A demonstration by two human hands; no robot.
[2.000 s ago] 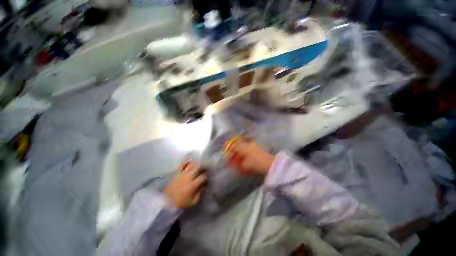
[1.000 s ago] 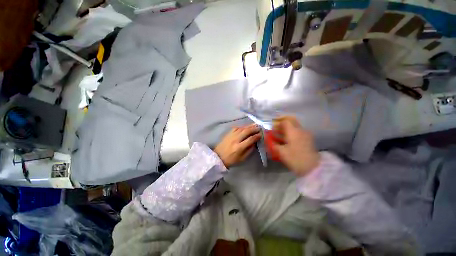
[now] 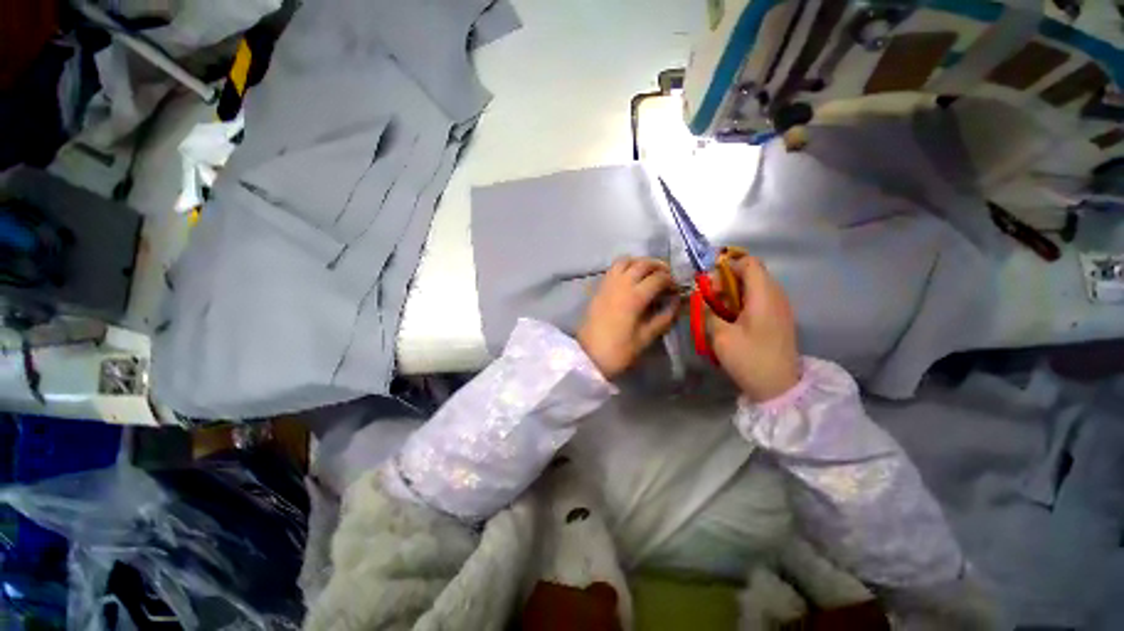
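Note:
A grey garment panel (image 3: 555,222) lies on the white table below the sewing machine head. My right hand (image 3: 757,330) holds the fabric scissors (image 3: 693,242) by their red and orange handle loops. The silver blades point up and slightly left, towards the bright needle lamp, over a narrow grey strip (image 3: 674,351) on the panel. My left hand (image 3: 631,314) lies just left of the scissors, its fingertips pinching cloth at the strip. The exact edge it grips is hidden by the fingers.
The sewing machine head (image 3: 851,56) stands at the upper right. A bundle of grey panels (image 3: 308,210) lies on the left. A dark bent bracket (image 3: 639,121) is left of the needle. Small dark snips (image 3: 1023,231) lie at the right. More grey cloth (image 3: 986,468) is at the lower right.
The view has steadied and shifted slightly. The scissors have turned from pointing left to pointing upward towards the lamp. My left hand stays at the strip, its fingers more curled.

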